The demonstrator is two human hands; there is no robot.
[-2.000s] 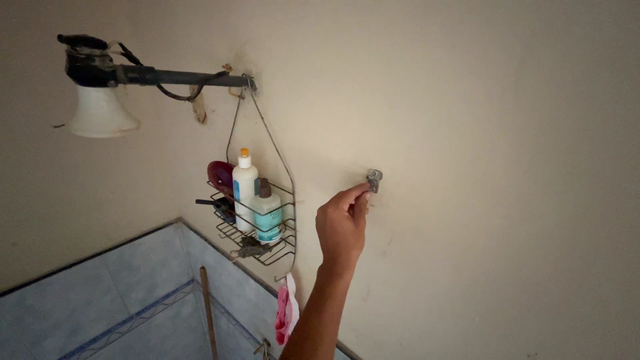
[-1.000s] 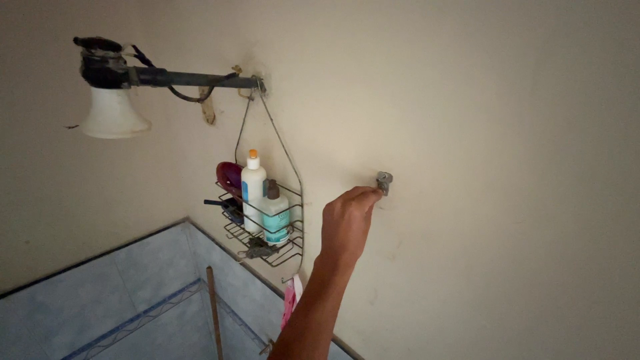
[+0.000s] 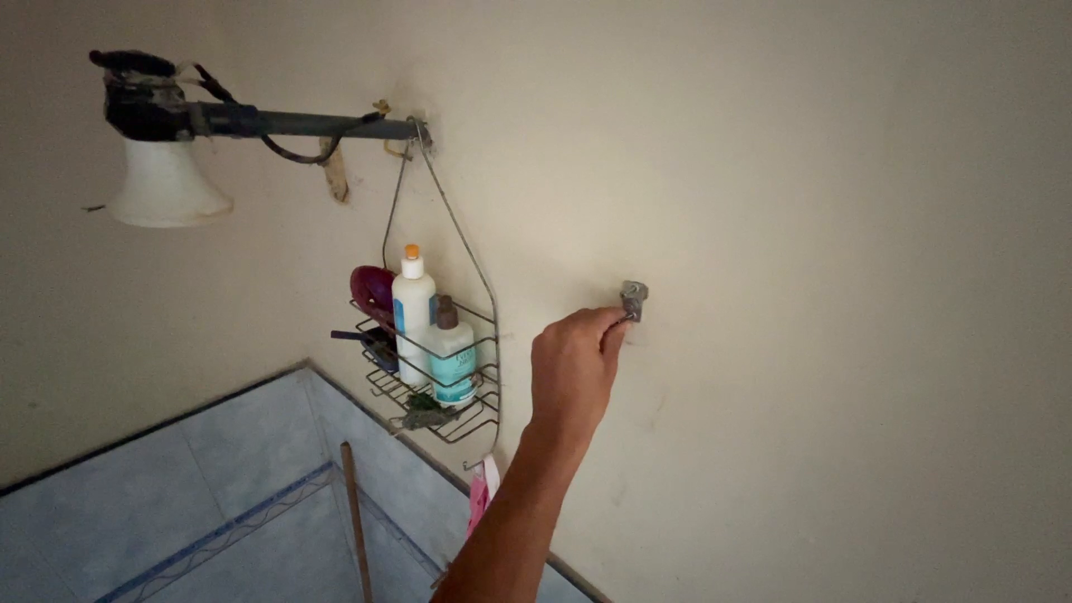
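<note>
My left hand [image 3: 578, 360] reaches up from the bottom middle, its back toward the camera. Thumb and index finger pinch the lower part of a small grey fitting [image 3: 635, 295] on the beige wall. The fingers partly cover the spot they grip, so what exactly is held there is hard to make out. To the left of the hand hangs a black wire shower caddy [image 3: 497, 368]. My right hand is out of view.
A white bell-shaped shower head [image 3: 167, 188] sits on a dark pipe [image 3: 310, 125], from which the caddy hangs. The caddy holds a white bottle [image 3: 412, 301], a teal-labelled bottle [image 3: 454, 352] and a dark red object [image 3: 372, 291]. Below are blue tiles [image 3: 243, 444] and a wooden pole [image 3: 356, 519].
My left hand stays at the wall fitting; its wrist and fingers have turned a little, and the back of the hand faces the camera.
</note>
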